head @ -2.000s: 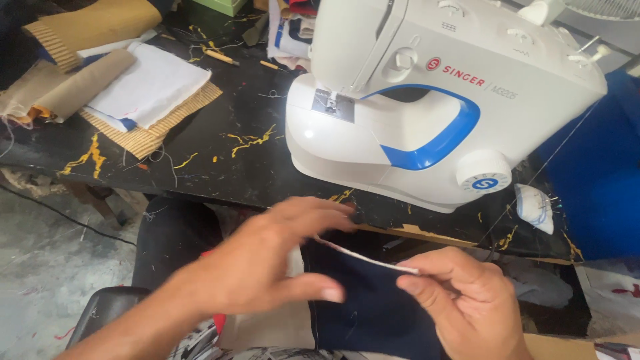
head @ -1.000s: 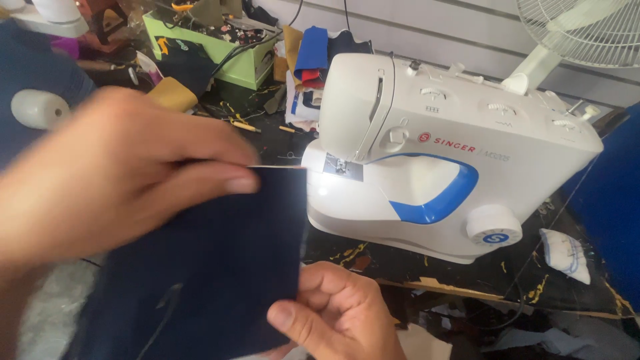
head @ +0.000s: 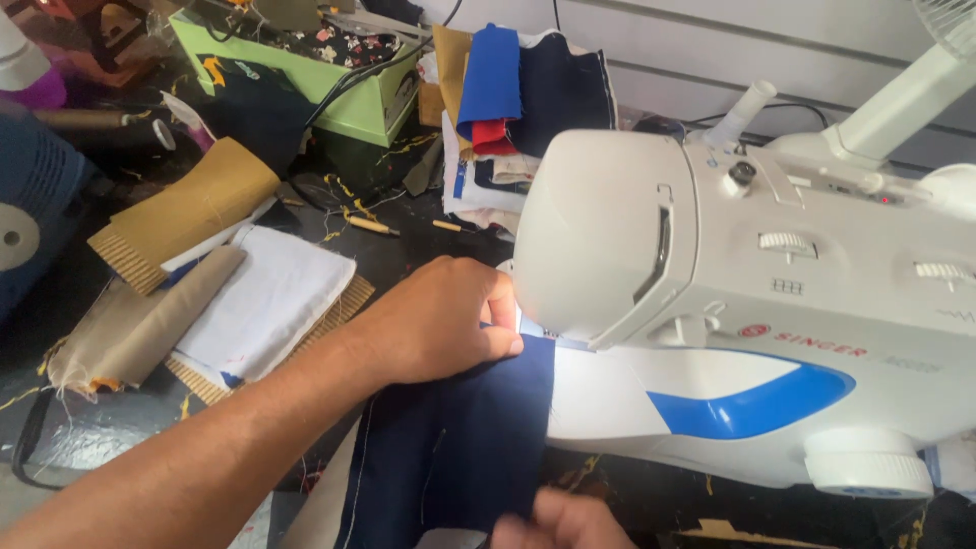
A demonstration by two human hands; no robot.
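Note:
A Singer sewing machine (head: 740, 320), white with a blue trim, stands at the right. My left hand (head: 450, 320) pinches the top edge of a dark navy cloth (head: 473, 435) beside the machine's needle area, which the machine's head partly hides. The cloth hangs down toward me over the front of the machine bed, with a light stitched line along its left side and a short one in its middle. At the bottom edge, my right hand (head: 564, 522) is blurred and partly out of view, at the cloth's lower right corner; its fingertips seem closed on it.
Folded white cloth (head: 263, 297), tan cloth (head: 198, 198) and a beige roll (head: 183, 320) lie on the black table at the left. Behind are a green box (head: 358, 107), a stack of folded fabrics (head: 560, 99) and small wooden-handled tools (head: 371, 226). A fan's stand (head: 892, 107) rises at the back right.
The navy cloth, held up in front of the machine one second ago, now has its top edge at the needle area. My left hand has moved right with it. The view has moved closer to the machine.

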